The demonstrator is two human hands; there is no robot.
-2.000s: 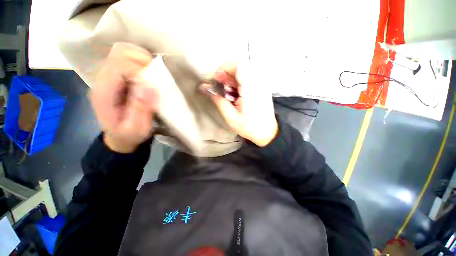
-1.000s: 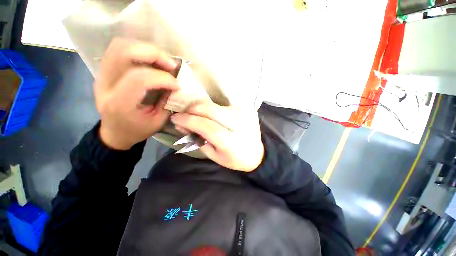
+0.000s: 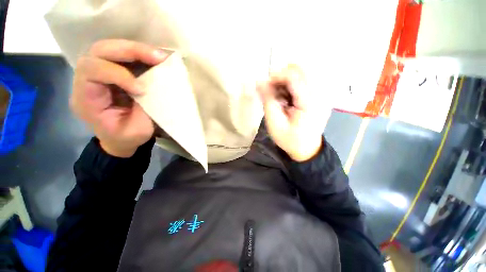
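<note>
A beige bag body (image 3: pixel 229 101) lies over the white table's near edge and hangs down to my dark apron. A smaller beige flap (image 3: pixel 173 101) with a pointed lower corner is lifted from the bag. My left hand (image 3: pixel 114 95) pinches the flap's upper edge between thumb and fingers. My right hand (image 3: pixel 293 106) is at the bag's right side, blurred, with fingers curled around a dark area. I cannot tell whether the snips are in it. The bag's left part spreads up and left behind my left hand.
The white table (image 3: pixel 330 48) has red tape (image 3: pixel 391 74) along its right part. A blue crate (image 3: pixel 18 111) stands on the grey floor at left, cut by the frame. Another blue bin (image 3: pixel 33 247) is at lower left. Yellow lane lines (image 3: pixel 426 175) run along the floor at right.
My right hand has moved right and up, away from the flap, and the silver snip points seen earlier no longer show. My left hand still pinches the flap, whose pointed corner now hangs down.
</note>
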